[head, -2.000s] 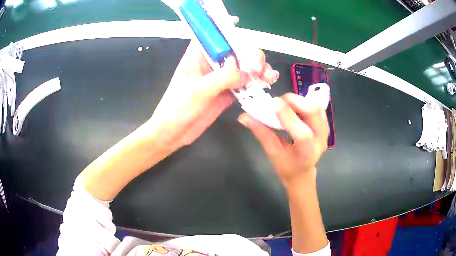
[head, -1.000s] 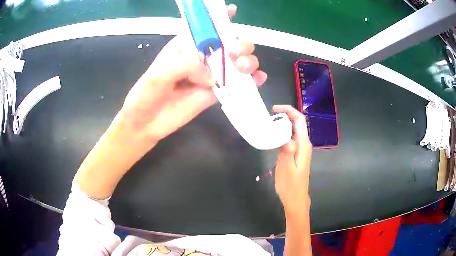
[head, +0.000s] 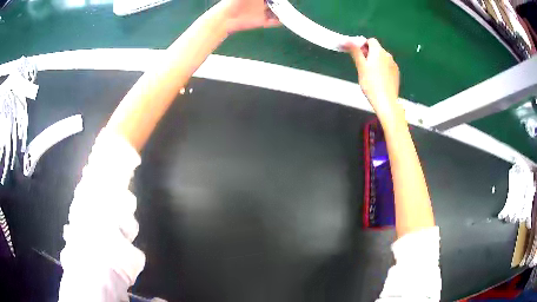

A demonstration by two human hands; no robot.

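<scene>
A white curved piece (head: 312,30) is held over the green conveyor belt at the top of the view. My right hand (head: 375,68) pinches its right end between thumb and fingers. My left hand (head: 250,15) is at its left end, partly cut off by the top edge, with the fingers closed around that end. The blue battery does not show in this frame.
A red-cased phone (head: 378,177) lies on the dark mat, partly under my right forearm. A loose white arc (head: 54,140) and tangled white parts (head: 14,112) are at the left. White parts (head: 519,193) are stacked at the right. A grey post (head: 486,94) crosses the white rail (head: 282,81).
Both hands have moved up and away over the belt with the white piece. Its blue battery side no longer shows. The view has shifted, and my right forearm now overlaps the phone.
</scene>
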